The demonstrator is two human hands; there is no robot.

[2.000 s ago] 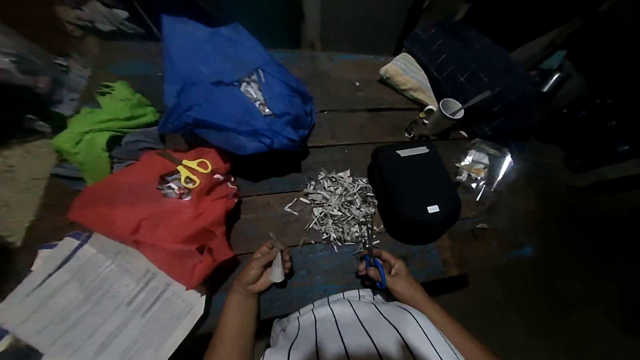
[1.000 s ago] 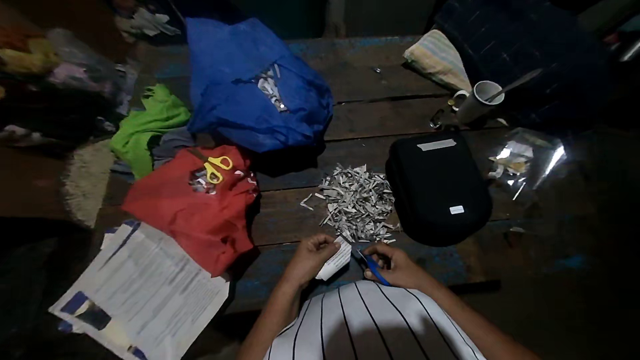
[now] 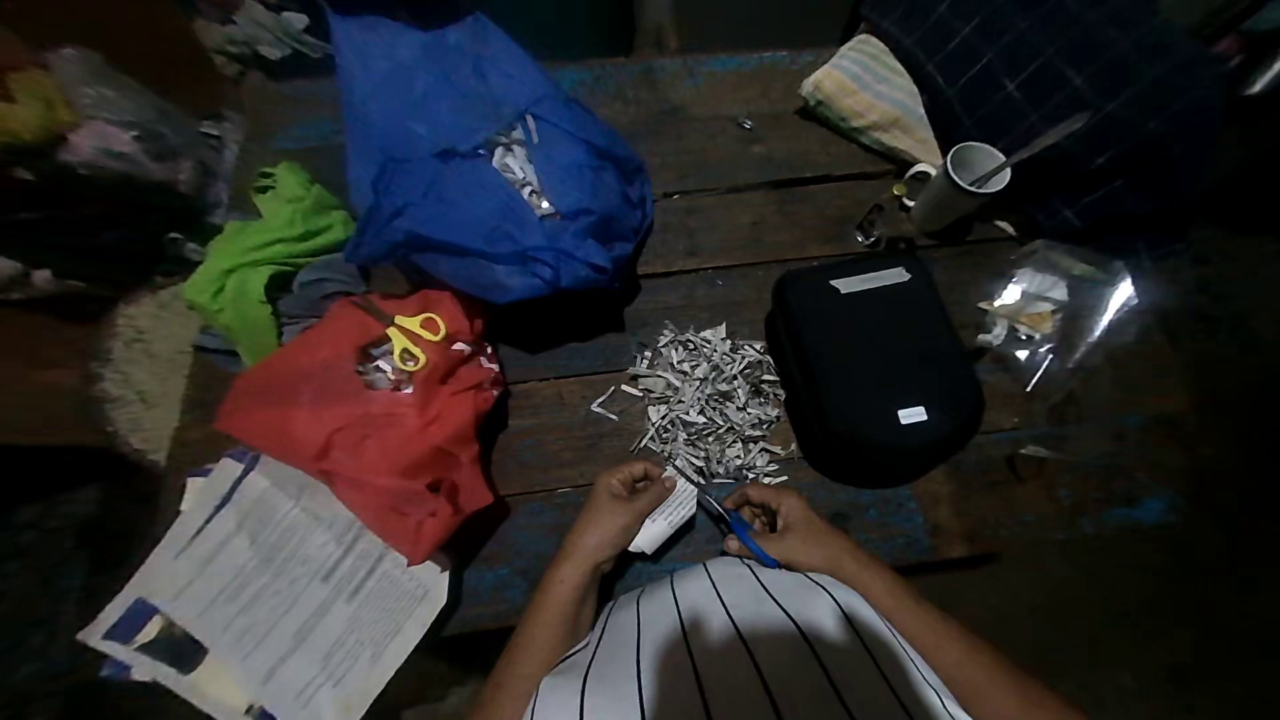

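My left hand pinches a folded piece of printed paper near the table's front edge. My right hand holds blue-handled scissors, their blades lying at the upper edge of that paper. Just beyond both hands is a heap of thin paper snippets. A black zip case stands right of the heap. To the left, yellow-handled scissors rest on a red cloth bag, and a blue bag with paper pieces showing lies behind it.
Printed sheets lie at the front left, beside the red bag. A green cloth is behind them. At the back right are a mug with a spoon, a striped cloth and a clear plastic bag. The table is of wooden planks.
Two seconds ago my hands were apart; now they are close together, with the scissors at the paper. The paper sits more spread in my left hand. The view has shifted somewhat.
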